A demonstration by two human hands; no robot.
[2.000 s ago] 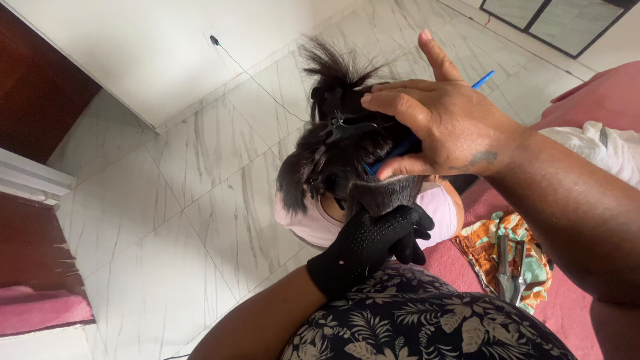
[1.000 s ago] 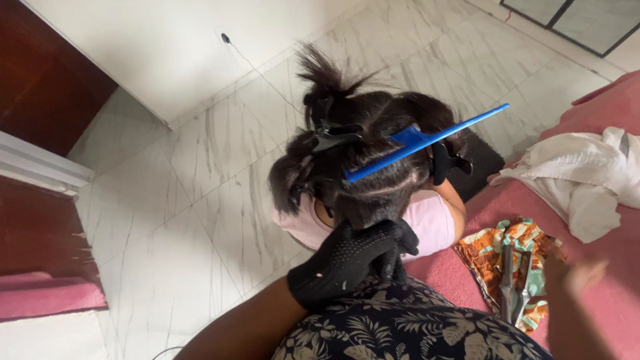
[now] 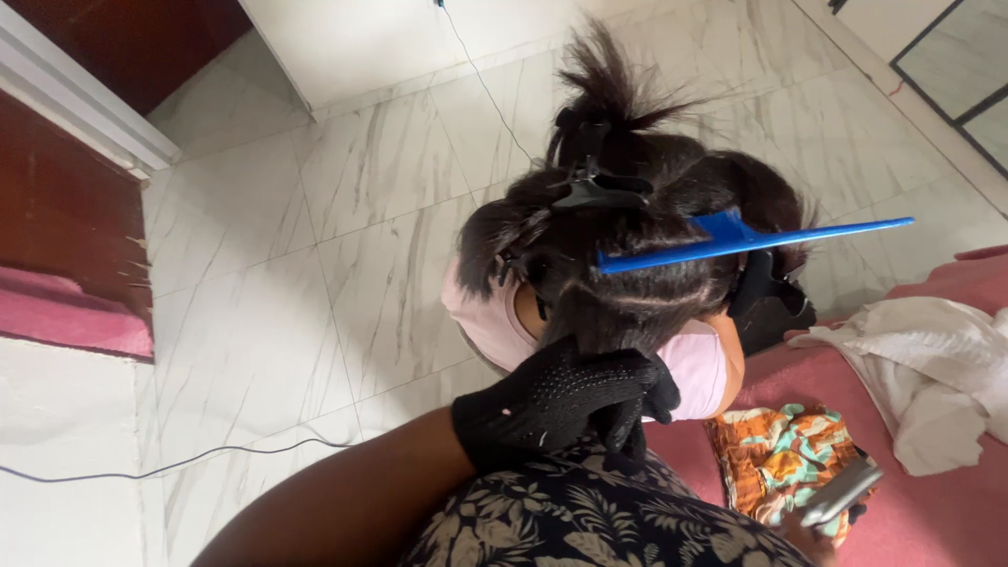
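My left hand (image 3: 567, 394), in a black knitted glove with dots, is closed on a lower section of a seated person's dark hair (image 3: 606, 315). Across the hair above the parting lies a blue rat-tail comb (image 3: 732, 236), its tail pointing right. Black claw clips (image 3: 602, 193) hold other sections; one clip (image 3: 764, 287) sits at the right side of the head. At the lower right, my bare right hand (image 3: 807, 539), partly cut off by the frame edge, is at a blurred grey flat iron (image 3: 839, 492), gripping its near end above a patterned cloth.
The orange and green patterned cloth (image 3: 780, 457) lies on a pink-covered seat (image 3: 921, 504), with a white cloth (image 3: 937, 370) beyond it. A thin dark cable (image 3: 236, 449) crosses the floor at left. Another cable (image 3: 484, 75) runs from the wall toward the person.
My right hand has left the hair and comb and moved down to the flat iron, which is now lifted and turned. The comb stays in the hair; my left hand keeps its hold.
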